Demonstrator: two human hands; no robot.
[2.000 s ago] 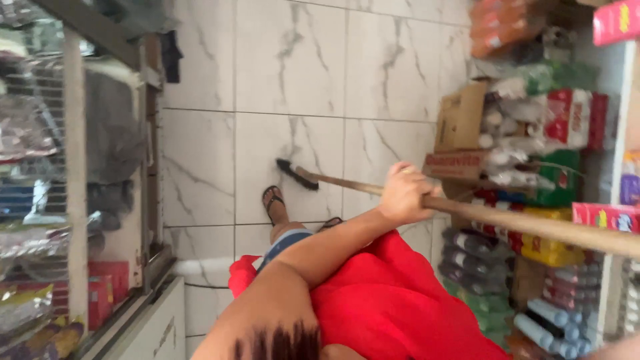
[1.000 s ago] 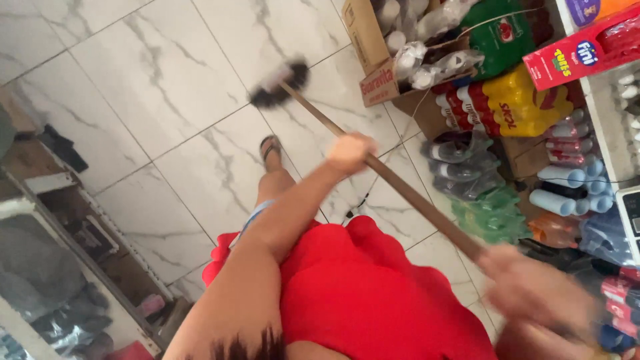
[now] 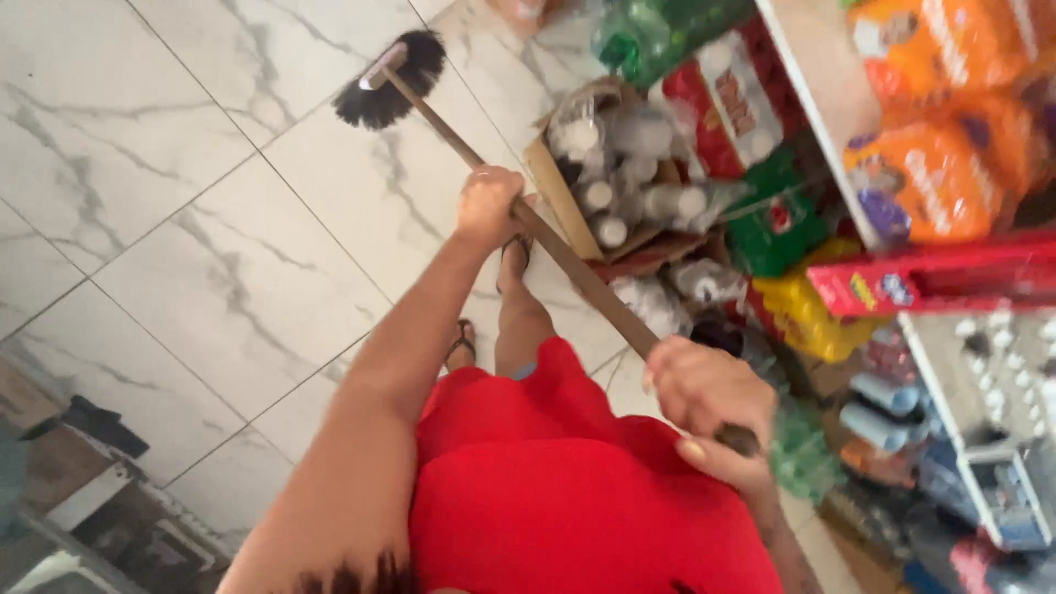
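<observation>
A broom with a wooden handle (image 3: 586, 285) runs diagonally across the view. Its head of dark bristles (image 3: 392, 81) is at the upper left, over the marble-patterned floor tiles (image 3: 272, 239); whether it touches them I cannot tell. My left hand (image 3: 491, 206) is closed around the middle of the handle. Around the upper end of the handle is my right hand (image 3: 714, 404), with the rounded tip sticking out below the fingers. My feet in flip-flops stand on the tiles beneath the handle.
On the right, an open cardboard box (image 3: 565, 202) of bottles stands on the floor beside wrapped bottle packs (image 3: 780, 214). Above them, white shelves (image 3: 825, 124) hold orange packages (image 3: 932, 177) and a pink box (image 3: 858, 289). A shelving unit (image 3: 82, 495) is at the lower left.
The bristle head has moved away from my feet, farther out over the tiles. My right hand, out of view at first and then blurred, now shows clearly on the handle's end. The view has turned.
</observation>
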